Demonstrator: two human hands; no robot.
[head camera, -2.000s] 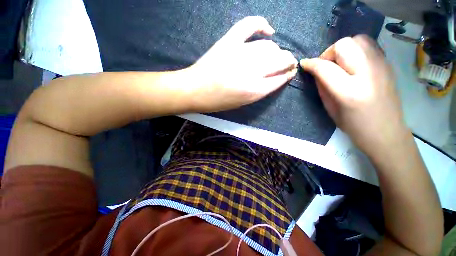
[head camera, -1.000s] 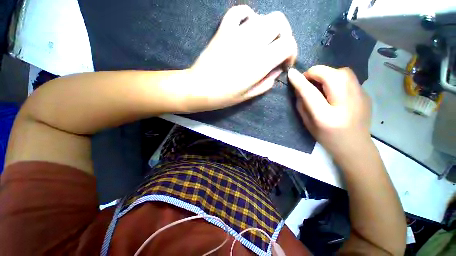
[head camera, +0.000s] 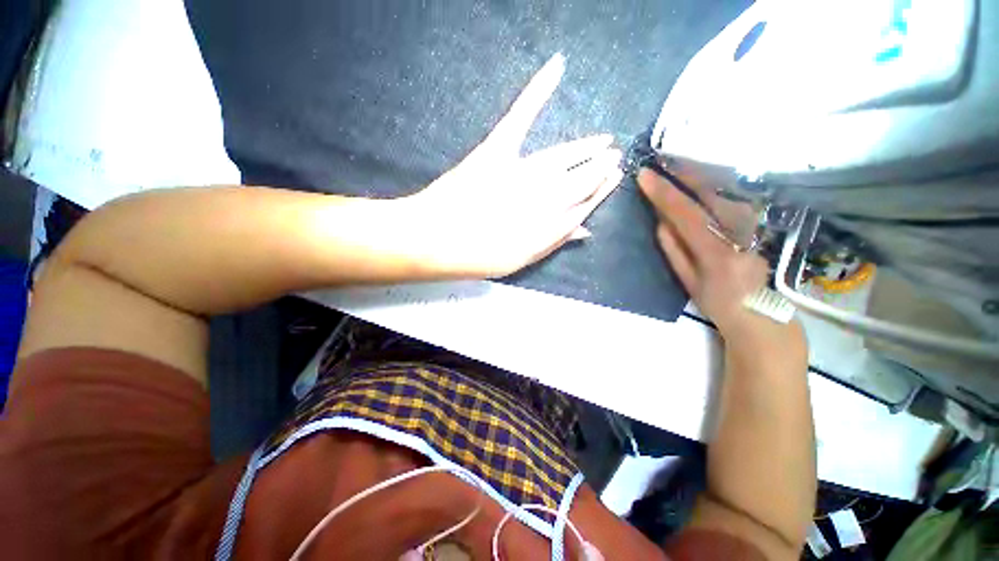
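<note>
A large black cloth panel (head camera: 372, 99) lies flat on the white table, its straight lower edge near me. My left hand (head camera: 537, 192) lies on it with the thumb spread from the fingers, fingertips pointing to a small spot beside the needle area. My right hand (head camera: 701, 236) is at the panel's right part, fingers pointing to the same spot, partly under the sewing machine head (head camera: 833, 99). Both hands press flat; no grip shows. A narrow black piece at the fingertips cannot be made out clearly.
The bent pale metal rod (head camera: 791, 263) and a cream ribbed knob (head camera: 770, 305) are close to my right wrist. Orange scissor handles (head camera: 844, 279) show behind the rod. The table edge (head camera: 526, 329) runs in front of my lap. Green cloth (head camera: 942, 531) is at lower right.
The white machine head now covers the upper right of the view. My left hand has opened from a curled pinch and lies flatter. My right hand has also straightened its fingers and is under the head.
</note>
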